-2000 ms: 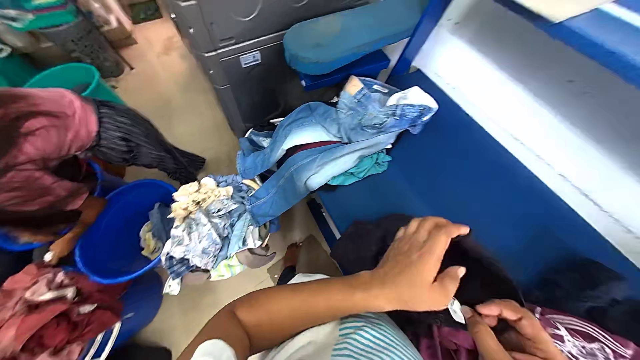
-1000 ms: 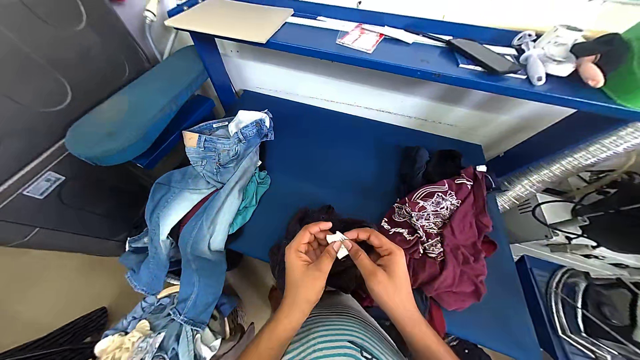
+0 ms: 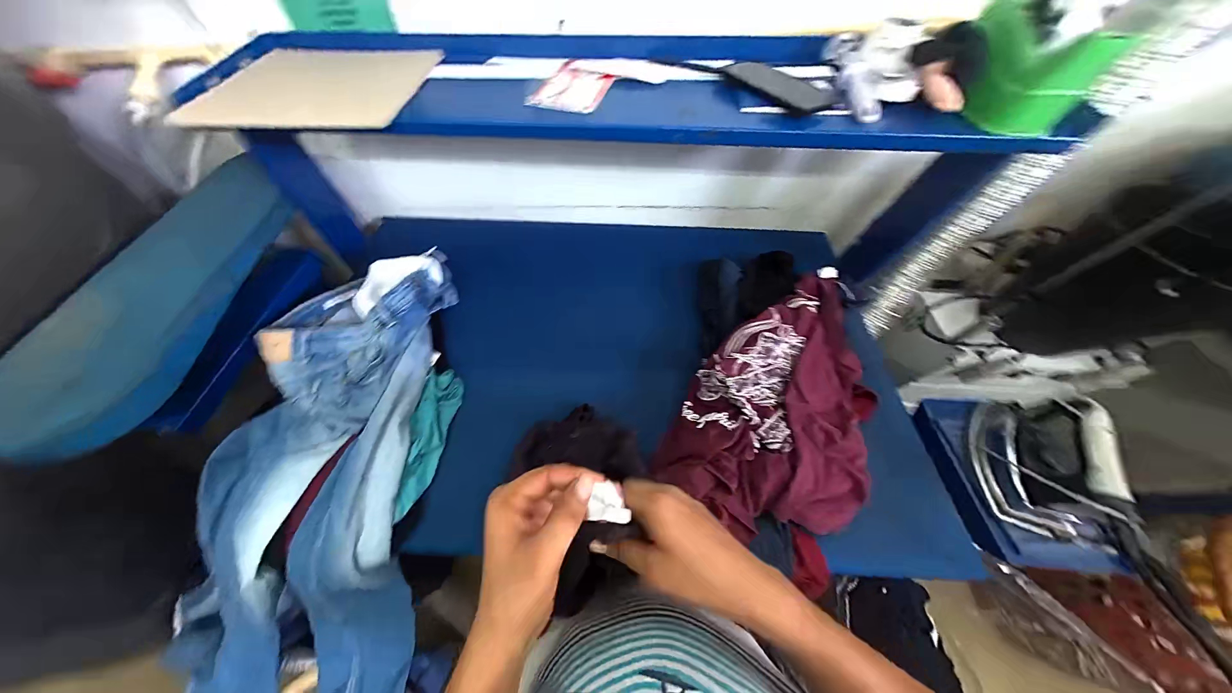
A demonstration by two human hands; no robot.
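My left hand point(image 3: 539, 515) pinches a small white tag point(image 3: 608, 502) between thumb and fingers. Close against the tag's other side is my right hand point(image 3: 664, 529), its fingers bent and slightly blurred. The tag lies over a dark garment point(image 3: 582, 448) bunched at the table's near edge, partly hidden under my hands. To the right of it a maroon garment with a white print point(image 3: 751, 395) lies heaped, with dark cloth point(image 3: 770, 274) behind. On the left, light blue jeans point(image 3: 356, 385) hang over the table edge, beside a teal cloth point(image 3: 430, 433).
The blue table point(image 3: 558, 298) has a raised blue shelf point(image 3: 674, 115) behind it, bearing a cardboard sheet point(image 3: 308, 89), a dark phone-like object point(image 3: 782, 87) and a green container point(image 3: 1039, 77). A padded blue board point(image 3: 144, 308) stands left; a silver flexible duct point(image 3: 972, 217) and a metal-framed item point(image 3: 1039, 472) are right.
The view has turned from the left side toward the table. My hands, apart two seconds ago, are now close together at the tag. The other person at the left is out of view.
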